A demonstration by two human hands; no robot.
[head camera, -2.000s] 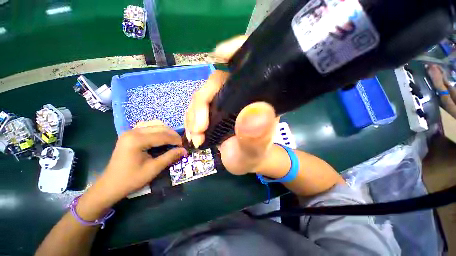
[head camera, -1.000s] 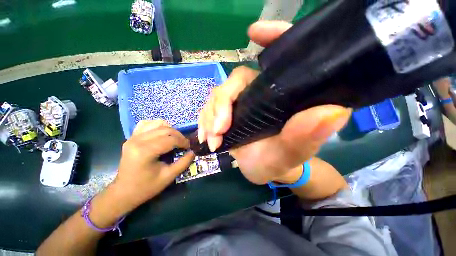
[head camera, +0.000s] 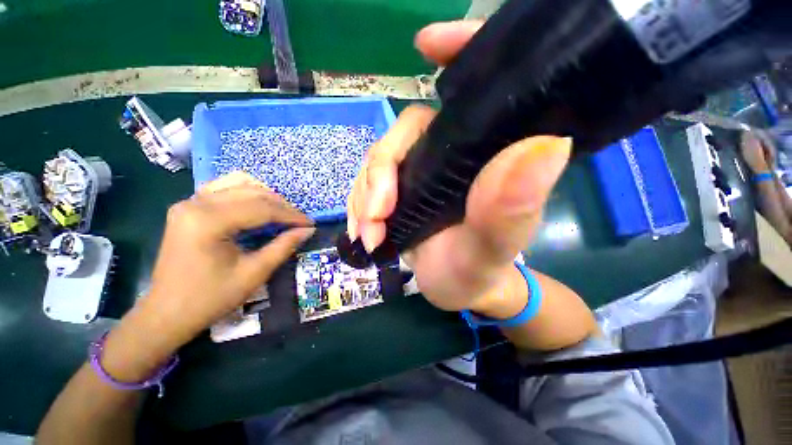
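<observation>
My right hand (head camera: pixel 462 261), with a blue wrist band, is closed around the black electric screwdriver (head camera: pixel 512 96), which slants down left. Its lower end is at the top right of a circuit board (head camera: pixel 337 291) in its housing on the fixture (head camera: pixel 236 327). The exact tip is hidden. My left hand (head camera: pixel 213 239), with a purple band, is left of the board, off it, thumb and index fingertips together in front of the bin. Whether a tiny screw is between them cannot be told. The blue bin (head camera: pixel 204 143) of screws lies behind.
Several open housings (head camera: pixel 74 195) and a white unit (head camera: pixel 78 282) lie at left, another (head camera: pixel 156 135) beside the bin. A unit (head camera: pixel 241 16) is on the green belt by a grey bar (head camera: pixel 282 52). At right are a blue bin (head camera: pixel 641 187), a fixture (head camera: pixel 712 187) and another person's arm (head camera: pixel 768 187).
My left hand has moved left, off the board, uncovering more of it and the fixture. My right hand still holds the screwdriver over the board. The view has shifted slightly.
</observation>
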